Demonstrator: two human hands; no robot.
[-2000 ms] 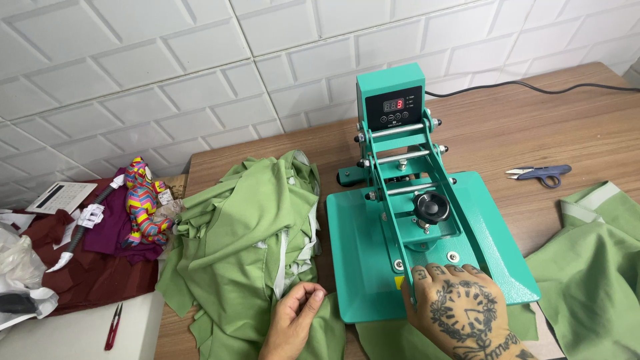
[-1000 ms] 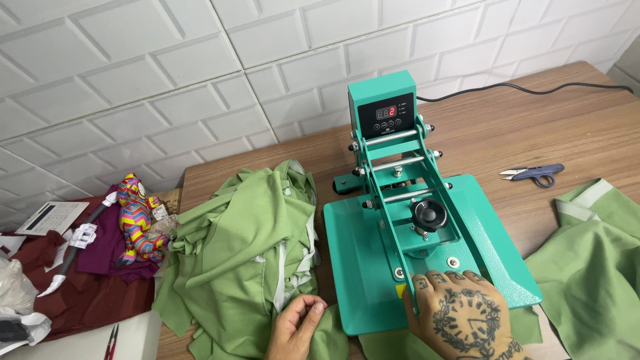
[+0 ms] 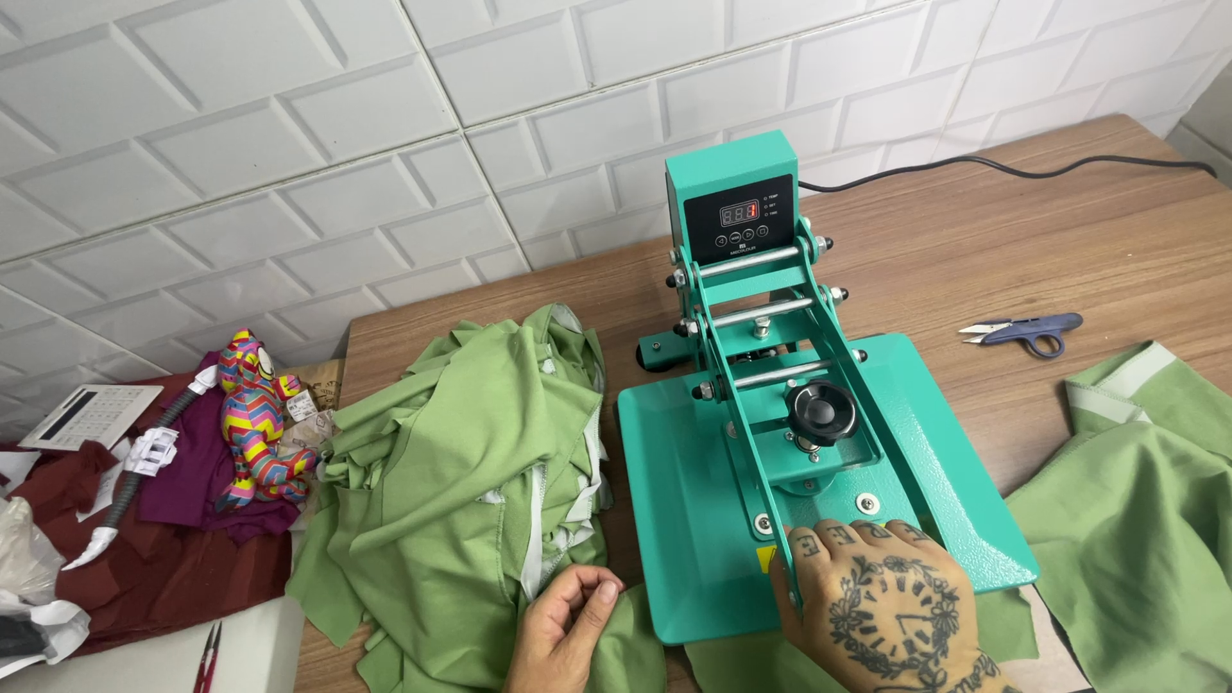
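A teal heat press [image 3: 818, 385] stands on the wooden table with its upper plate lowered. Its small display shows a red 1. My right hand [image 3: 881, 602] lies over the front of the press's handle frame, fingers curled round it. Green fabric [image 3: 751, 664] sticks out from under the front edge of the plate. My left hand [image 3: 568, 626] is at the lower edge of the green fabric pile [image 3: 462, 452], thumb against curled fingers; whether cloth is pinched there cannot be made out. More green fabric [image 3: 1136, 520] with a pale band lies right of the press.
Thread snips [image 3: 1030, 332] lie behind the right-hand fabric. A black cable [image 3: 962, 162] runs along the wall. At the left are a colorful patterned figurine [image 3: 252, 423], dark red cloth [image 3: 192, 568], purple cloth [image 3: 183, 500], a calculator [image 3: 91, 416] and red-handled tweezers [image 3: 208, 659]. A tiled wall rises behind.
The red digit on the press display has gone from 3 to 2 to 1. Both hands have stayed in about the same places.
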